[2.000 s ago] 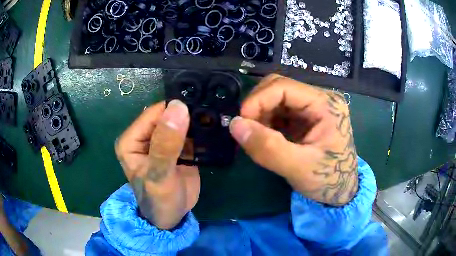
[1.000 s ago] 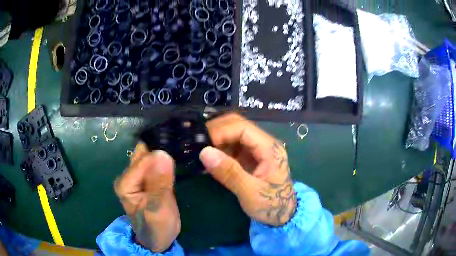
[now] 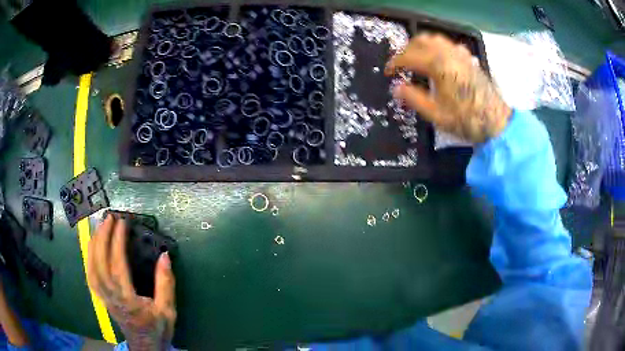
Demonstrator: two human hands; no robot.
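My left hand (image 3: 133,291) is at the lower left, fingers and thumb around a black housing (image 3: 144,250) at the mat beside the yellow line. The fingers cover part of it. My right hand (image 3: 449,86) is over the right part of the black parts tray (image 3: 226,174), above the small clear parts (image 3: 353,113). Its thumb and forefinger are apart. It is blurred, and whether a small part is between the fingertips cannot be told.
Black ringed parts (image 3: 250,103) fill the tray's left sections. Another housing (image 3: 83,197) lies across the yellow line (image 3: 81,130), with more at the far left. Thin rings (image 3: 259,201) lie below the tray. Clear bags (image 3: 534,68) and a blue basket (image 3: 615,123) are at right.
My hands have moved apart. My left hand has carried the housing down left beside the yellow line. My right hand has let go of it and moved up right over the clear parts.
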